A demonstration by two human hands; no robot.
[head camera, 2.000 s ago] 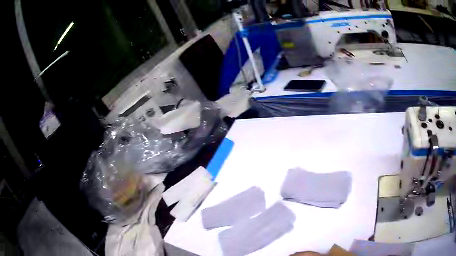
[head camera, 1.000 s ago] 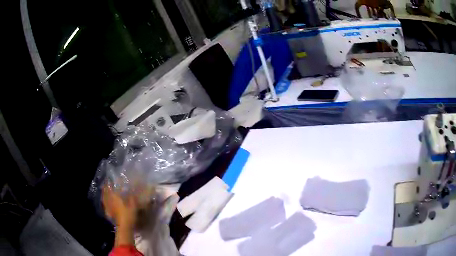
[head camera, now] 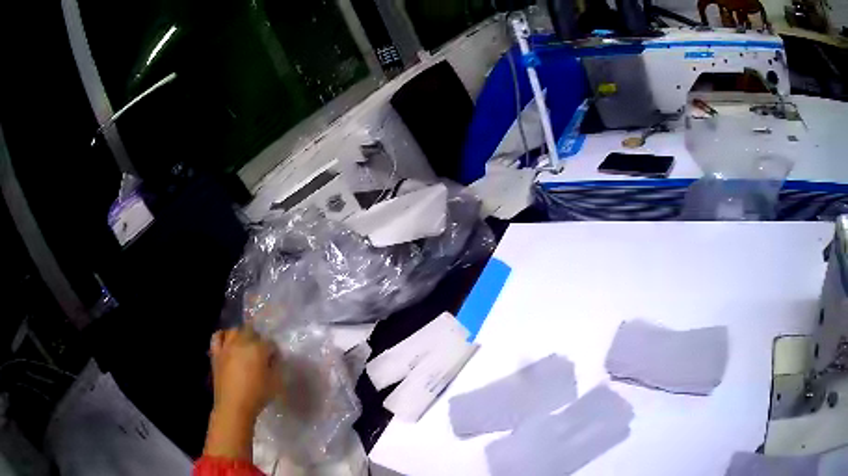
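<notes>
My left hand (head camera: 244,367), with a red sleeve at the wrist, is at the lower left. Its fingers are curled closed on a crumpled clear plastic bag (head camera: 316,395), which hangs to the right of the hand; something brownish shows blurred inside. My right hand is out of the picture. On the white table lie a pale grey fabric stack (head camera: 668,357) and two more grey stacks, one upper left (head camera: 513,395) and one below it (head camera: 561,437), their edges touching or overlapping.
A large plastic-wrapped bundle (head camera: 349,265) lies left of the table. White labelled pieces (head camera: 432,367) and a blue strip (head camera: 483,299) are at the table's left edge. The sewing machine (head camera: 834,344) is cut off at right. A phone (head camera: 636,165) lies on the far table.
My left hand came into view at the lower left and has closed on the clear plastic, which now shows beside it. The hand glimpsed at the bottom edge is gone. The view has shifted left.
</notes>
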